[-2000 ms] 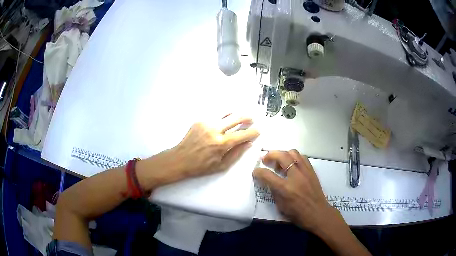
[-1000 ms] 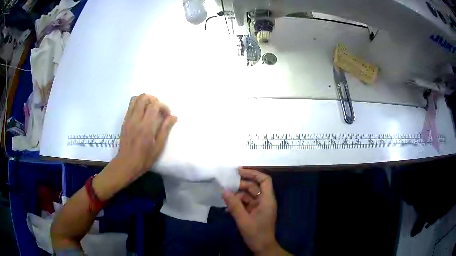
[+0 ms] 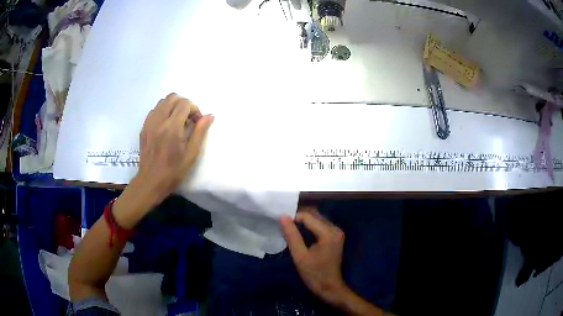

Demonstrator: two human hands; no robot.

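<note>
A white fabric piece [image 3: 247,207] lies over the table's front edge, its lower part hanging over my lap; on the table it nearly vanishes in the glare. My left hand [image 3: 173,139] pinches the cloth on the table, left of centre. My right hand [image 3: 313,244] is below the table edge, thumb and forefinger at the right edge of the hanging cloth. The sewing machine's presser foot [image 3: 304,36] is above and away from both hands.
Silver snips [image 3: 437,105] and a yellow-tan card [image 3: 452,62] lie on the machine bed. A ruler scale [image 3: 395,162] runs along the front. A pink strip [image 3: 543,142] hangs at right. White pieces [image 3: 60,80] heap at left, above a blue bin [image 3: 37,213].
Both hands have moved from beside the presser foot towards me, drawing the cloth over the front edge. The view has tilted down. In the last second, the hanging cloth has shifted slightly.
</note>
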